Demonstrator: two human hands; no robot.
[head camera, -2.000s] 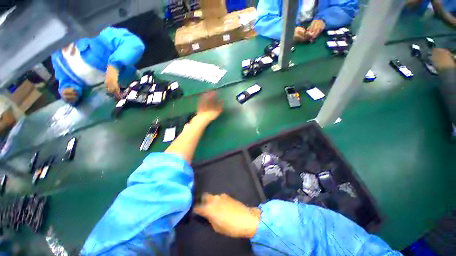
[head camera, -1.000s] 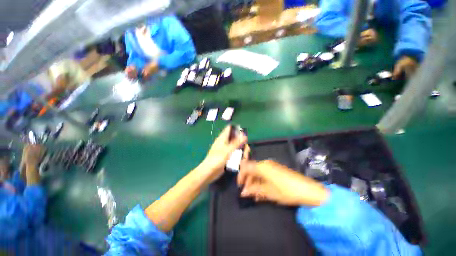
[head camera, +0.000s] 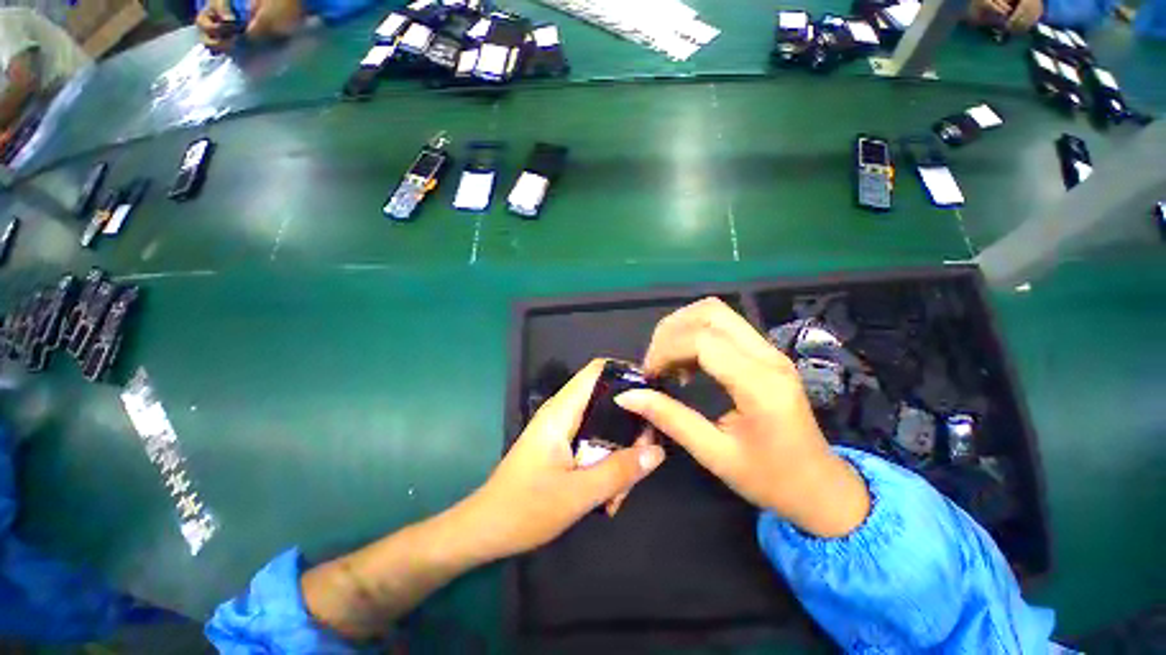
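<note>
A black mobile phone (head camera: 614, 407) with a white label patch is held over the left compartment of the black parts tray (head camera: 754, 320). My left hand (head camera: 544, 467) grips the phone from its left and lower side. My right hand (head camera: 735, 403) is at the phone's upper end, thumb pressed on its dark back and fingers curled around the top edge. Whether a small cover lies under the right fingers cannot be told. Loose covers (head camera: 914, 429), black and grey, some shiny, fill the right compartment.
Phones (head camera: 416, 179) lie spaced along the green belt (head camera: 639, 166). A phone pile (head camera: 467, 45) and white strips (head camera: 639, 23) are at the top. A label strip (head camera: 166, 454) and a row of black units (head camera: 77, 320) lie left. A pale post (head camera: 1087, 218) stands right. Other workers' hands show at the top.
My left hand has come back from the belt with a phone. My right hand has moved up onto the phone's upper end, its thumb now pressing there. The view has tilted down.
</note>
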